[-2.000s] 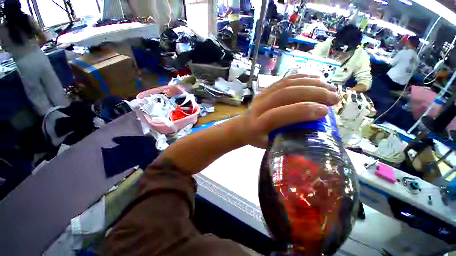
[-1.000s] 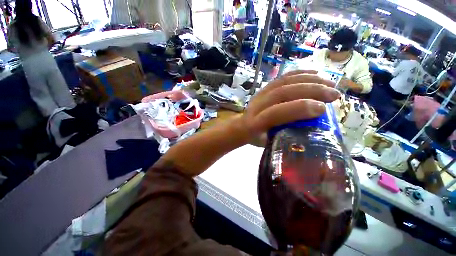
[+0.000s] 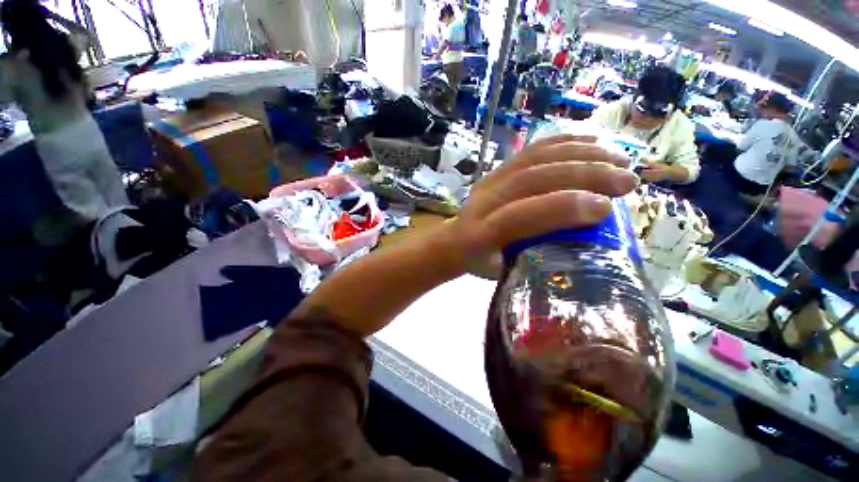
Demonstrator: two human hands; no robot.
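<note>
A large clear drink bottle [image 3: 579, 348] with a blue band and dark reddish-brown contents fills the middle right, close to the camera. Its wide blue end is up, and its lower end is cut off by the frame's bottom edge. My left hand [image 3: 551, 198] grips the blue upper end, fingers curled over it. My brown-sleeved forearm comes from the bottom left. My right hand is not in view. A yellowish strip or glint shows in the lower part of the bottle.
Beyond my arm are a pink basket [image 3: 325, 221] of white and red scraps, and navy cut pieces [image 3: 247, 299] on the mauve-grey side board [image 3: 122, 353]. The sewing machine [image 3: 791, 424] is at right, with a pink box [image 3: 730, 349]. People sit or stand behind.
The liquid and reflections inside the bottle have shifted. My left hand keeps its grip. The view has turned slightly, and the standing person at far left has changed posture.
</note>
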